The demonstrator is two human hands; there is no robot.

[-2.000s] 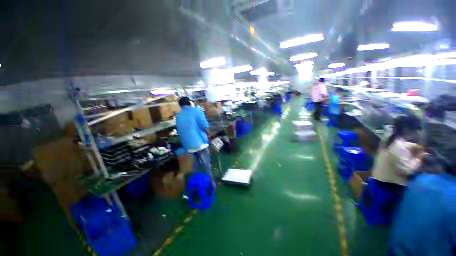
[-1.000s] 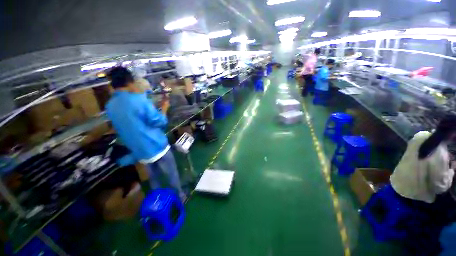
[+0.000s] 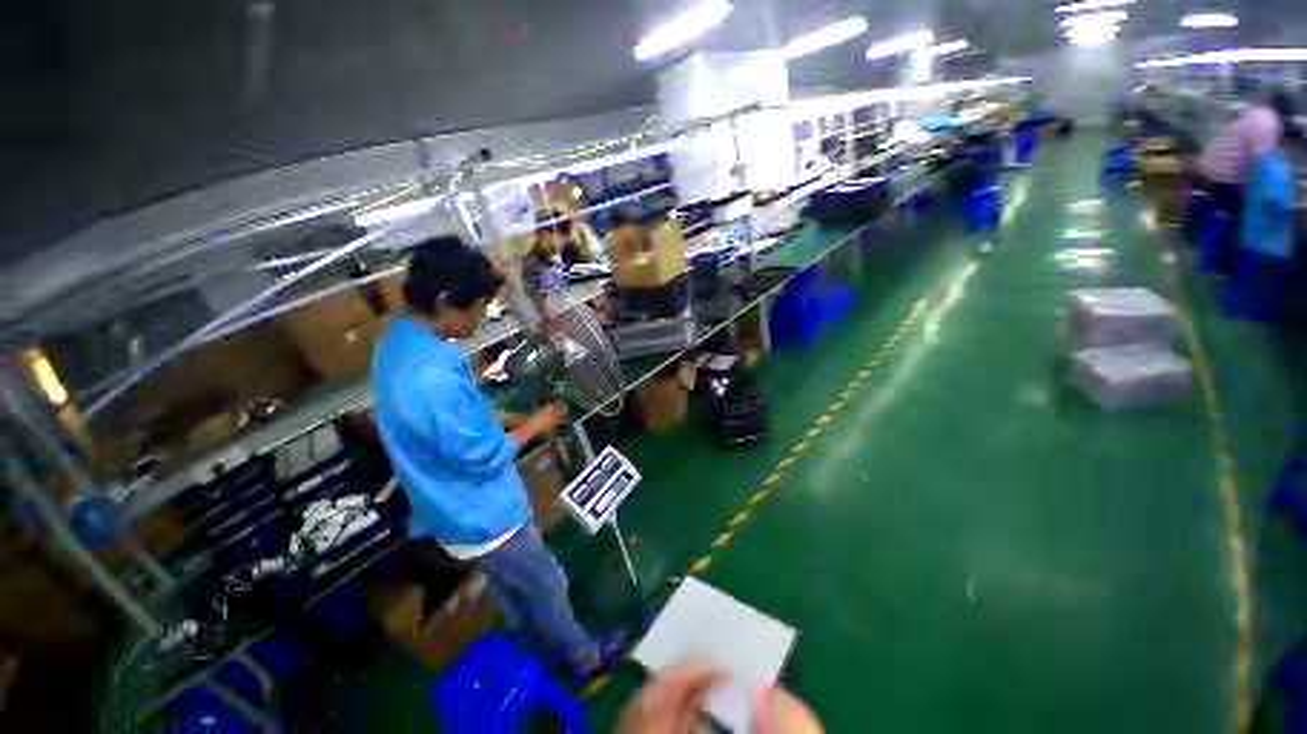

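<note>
My left hand (image 3: 671, 701) and my right hand (image 3: 786, 711) show at the bottom edge, blurred and cut off, with only some fingers visible. They are close together in front of the pale plate of a platform scale (image 3: 734, 627). Something small and dark shows between them, too blurred to name; whether either hand holds anything cannot be told. The scale's tilted display (image 3: 599, 489) stands on a thin post behind the plate. A blue plastic stool (image 3: 502, 691) is on the floor to the left, cut off by the bottom edge.
A person in a blue top (image 3: 444, 430) stands left of the scale at a long workbench (image 3: 717, 327) with trays and cartons. A fan (image 3: 581, 356) is beside them. Wrapped pale boxes (image 3: 1132, 376) stand on the green floor at right. Two people are at the far right.
The view has turned left and moved closer to the scale, so the aisle lies further right. My hands have come into view at the bottom. The person in blue now has a forearm held forward.
</note>
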